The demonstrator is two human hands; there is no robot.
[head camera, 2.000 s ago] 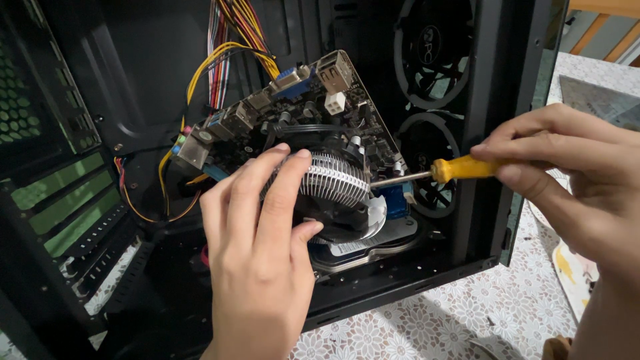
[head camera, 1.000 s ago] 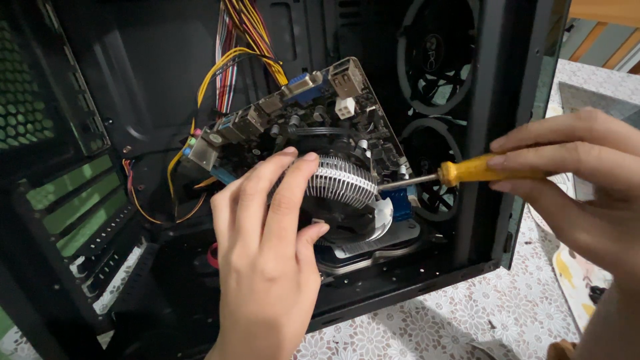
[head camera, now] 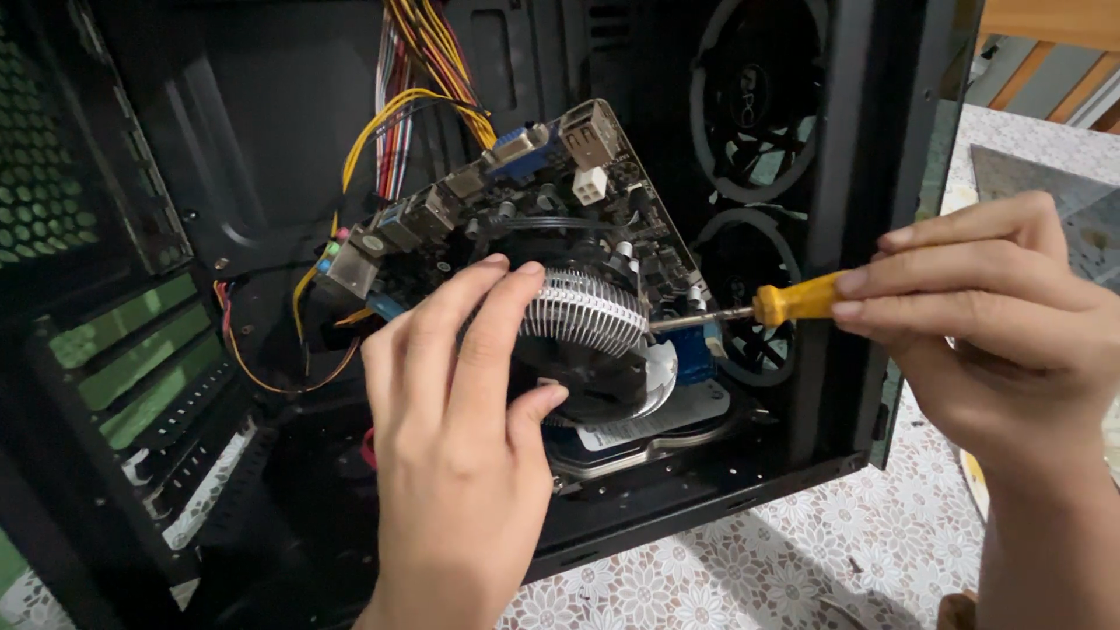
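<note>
My left hand (head camera: 472, 420) grips the round CPU cooler (head camera: 586, 315), its fingers over the silver metal fins and its thumb by the black fan. The cooler is on a motherboard (head camera: 525, 206) that stands tilted inside a black computer case, its port side facing up and left. My right hand (head camera: 989, 324) holds a screwdriver (head camera: 796, 300) by its yellow handle. The shaft points left, and its tip is at the right edge of the fins; the exact contact point is hidden. Beneath the cooler lies a hard drive (head camera: 647, 433).
The black case (head camera: 700, 499) frames the work, with two case fans (head camera: 757, 105) on its right side. Coloured power cables (head camera: 437, 61) hang behind the motherboard, and a thin cable loops at the left. A patterned white tablecloth (head camera: 752, 569) lies beneath the case.
</note>
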